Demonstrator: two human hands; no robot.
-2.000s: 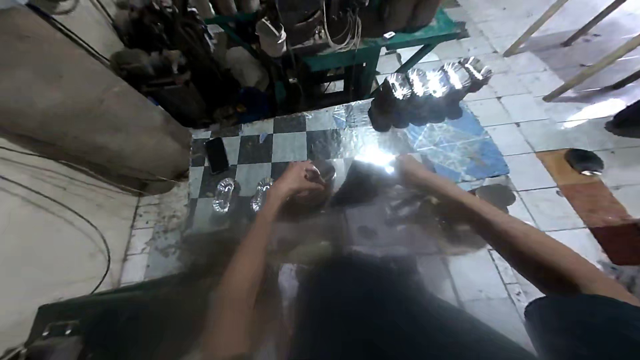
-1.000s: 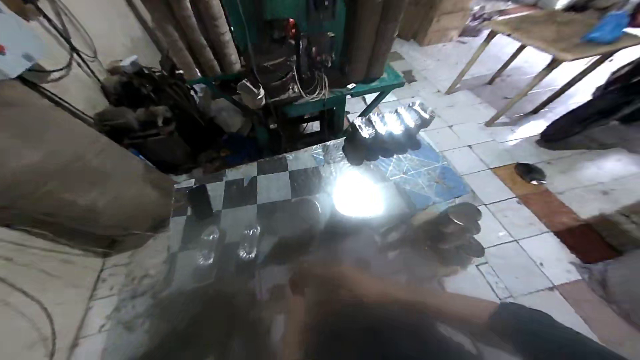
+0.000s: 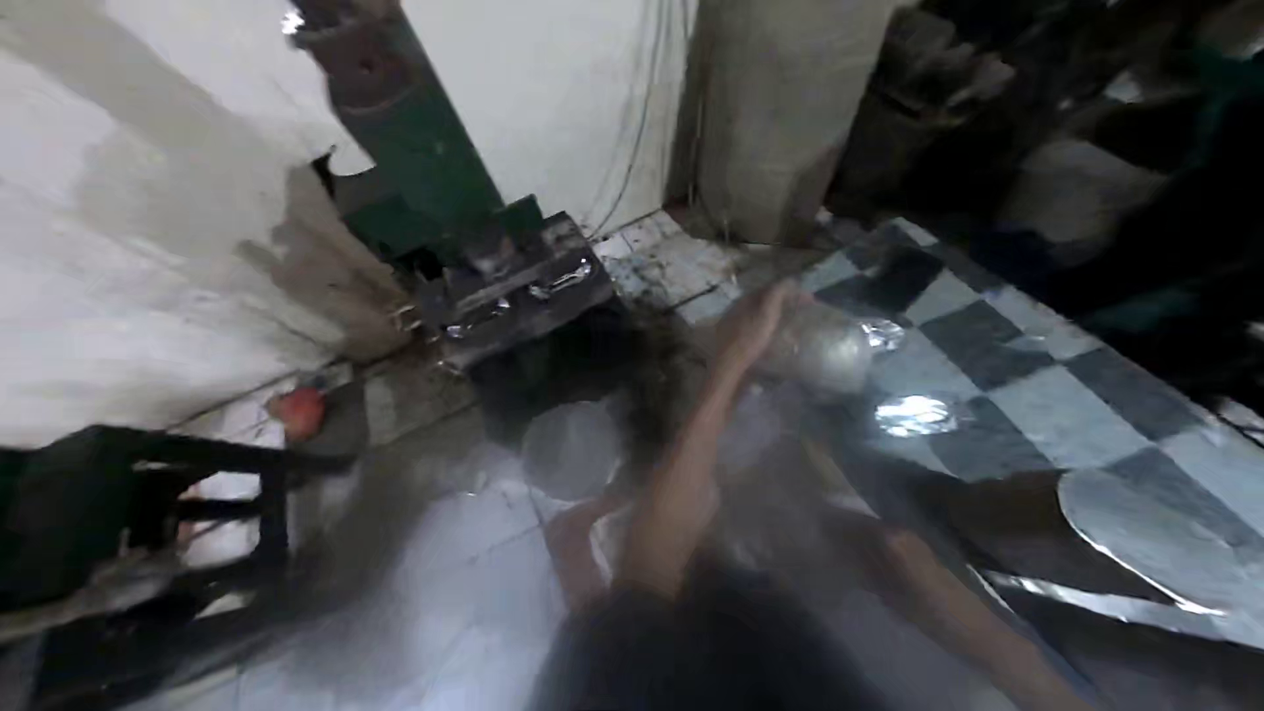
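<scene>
Blur covers much of the head view. My left hand (image 3: pixel 765 321) reaches to the near left edge of the checkered tabletop (image 3: pixel 1047 415), beside a smeared, pale round thing (image 3: pixel 834 355); whether the hand holds it is unclear. My right hand (image 3: pixel 869 523) is faint and smeared below the tabletop's edge, and its grip cannot be made out. Two small shiny, clear or metallic pieces (image 3: pixel 882 334) (image 3: pixel 916 416) lie on the checkered squares. A blurred grey disc (image 3: pixel 573 450) shows left of my left forearm. Toward the lower right is a shiny-rimmed round sheet (image 3: pixel 1150 528).
A green machine (image 3: pixel 420 168) with a dark metal block (image 3: pixel 528 286) stands by the wall, shiny pieces on the block. A dark green frame (image 3: pixel 267 504) is at the lower left, near a red object (image 3: pixel 300 412). A pillar (image 3: pixel 765 118) rises behind the tabletop.
The view has swung strongly left, bringing in the machine and block by the wall. My left hand now reaches out at the tabletop's left edge; earlier both hands were over the table.
</scene>
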